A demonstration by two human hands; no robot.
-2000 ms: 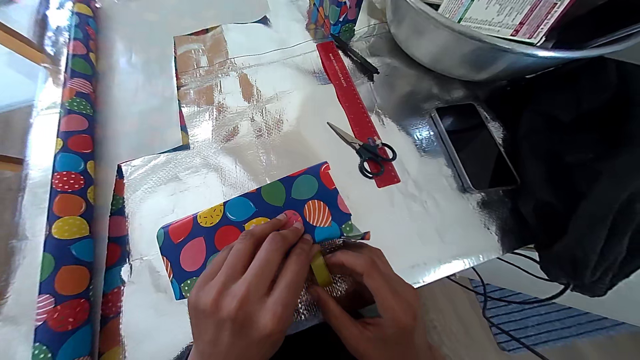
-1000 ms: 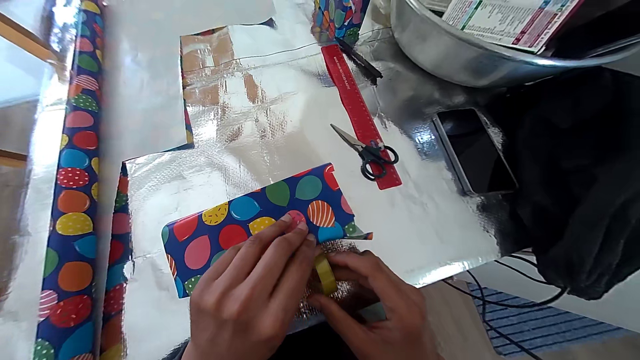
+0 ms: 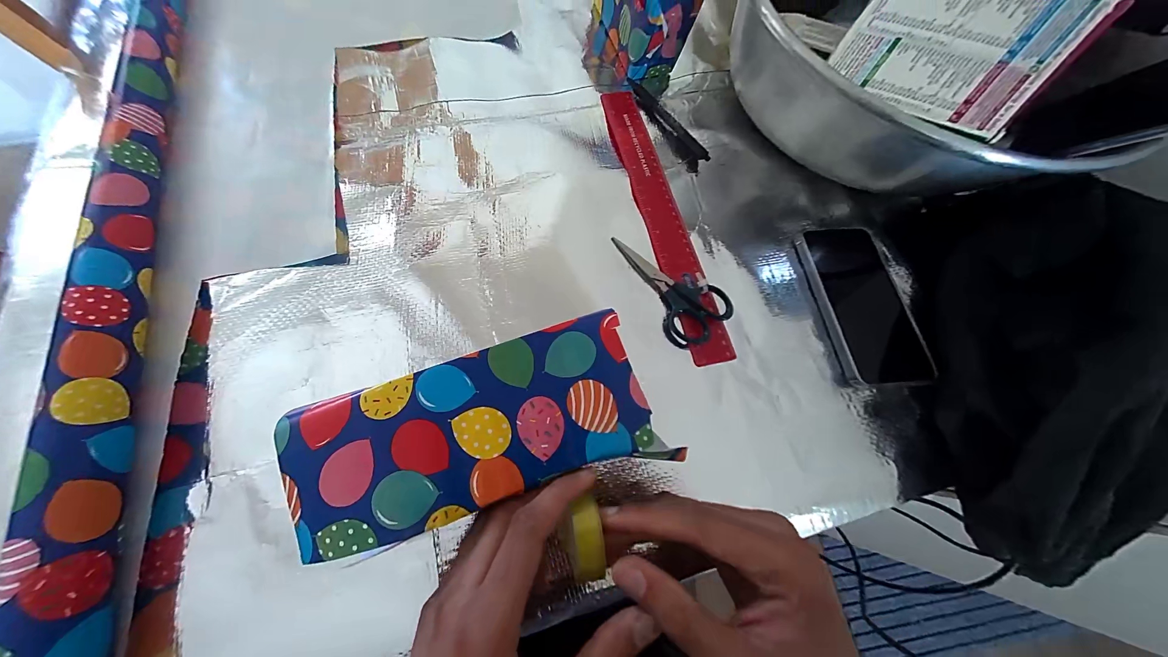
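Note:
A roll of yellow tape point(image 3: 588, 538) is held upright between my hands near the table's front edge. The thumb and fingers of my right hand point(image 3: 730, 575) are at its right side. My left hand point(image 3: 511, 566) touches its left side with the fingertips; whether it grips the roll or a strip of tape is hidden. Just beyond lies a flat parcel in balloon-patterned wrapping paper point(image 3: 420, 465), with a ragged flap at its right end. Black-handled scissors point(image 3: 675, 292) rest across a red plastic ruler point(image 3: 657, 201), right of and beyond the parcel.
A long roll of balloon paper point(image 3: 91, 356) runs along the left. Cut wrapping paper point(image 3: 274, 365), silver side up, lies under the parcel. At the right are a phone point(image 3: 867, 306), a black cloth point(image 3: 1031, 365) and a metal basin point(image 3: 821, 137) with a printed box. Black cables hang below the edge.
My left hand has come off the parcel's top and moved toward the tape roll, uncovering more of the balloon pattern. My right hand remains at the tape.

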